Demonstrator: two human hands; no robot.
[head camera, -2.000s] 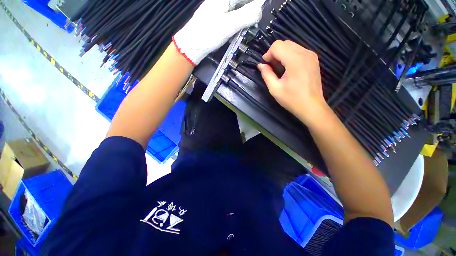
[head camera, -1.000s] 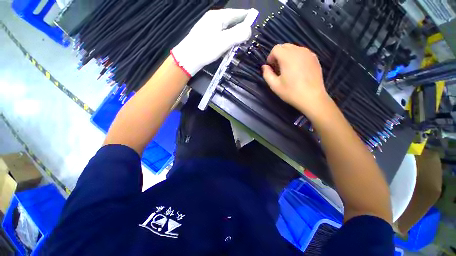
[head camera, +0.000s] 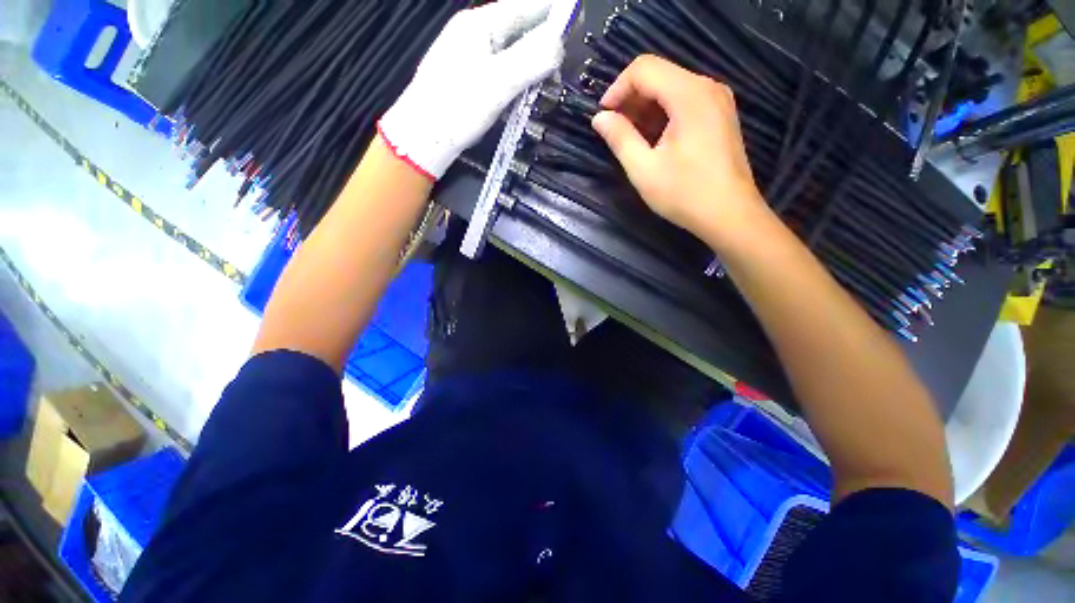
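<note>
My left hand (head camera: 472, 83), in a white knitted glove with a red cuff, grips the upper part of a narrow silver loading bar (head camera: 495, 177). The bar slants over the dark table plate, its lower end near the front edge. Several black cables (head camera: 589, 219) sit with their metal ends at the bar and run to the right. My bare right hand (head camera: 678, 141) is right of the bar, thumb and forefinger at a black cable near its connector end. The fingertips partly hide that cable.
A thick black cable heap (head camera: 318, 94) lies on the left. More cables with stripped ends (head camera: 931, 283) lie on the plate at right. A white bucket (head camera: 988, 412) stands right of the plate. Blue crates (head camera: 737, 495) are below the table edge. Machine parts (head camera: 1002, 136) show at upper right.
The bar and my gloved hand have shifted slightly left in the picture, as the view moved. My right hand stays beside the bar, its thumb and forefinger now further up along the row.
</note>
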